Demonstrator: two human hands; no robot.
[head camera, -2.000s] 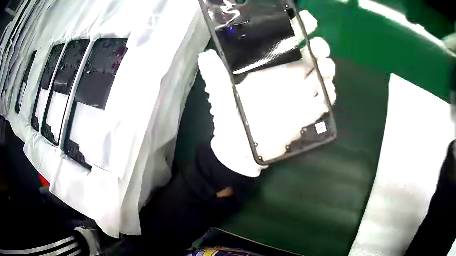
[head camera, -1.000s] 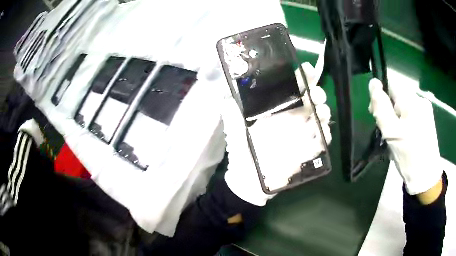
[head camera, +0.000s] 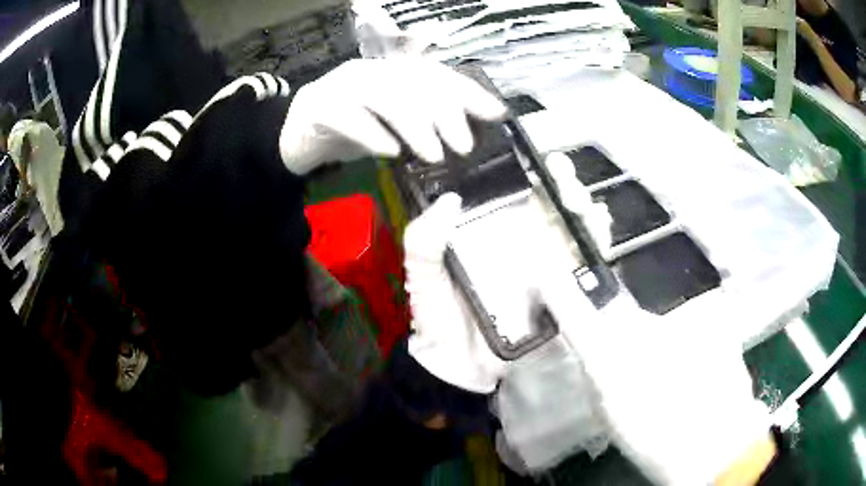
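Observation:
My left hand (head camera: 442, 299), white-gloved, is shut on the left edge of a black phone frame (head camera: 506, 345) held tilted at centre. My right hand (head camera: 655, 370), white-gloved and blurred, is at the lower right, closed around a dark frame edge (head camera: 579, 233) with a small white label. The two parts overlap; whether this edge belongs to a second frame is unclear. Another person's gloved hand (head camera: 380, 109) reaches in from the left over the frame's top end. Behind is the white foam tray (head camera: 760, 214) with dark frames in its pockets.
Stacked white trays (head camera: 532, 43) stand at the back. A blue reel (head camera: 703, 76), an upright post (head camera: 728, 62) and a clear bag (head camera: 793, 152) are at the back right. A red stool (head camera: 342, 228) and a person's striped black sleeve (head camera: 204, 218) are at left.
The view has swung left, so the tray now shows at right. My right hand has come in to the held frame. Another person's gloved hand has reached over its top.

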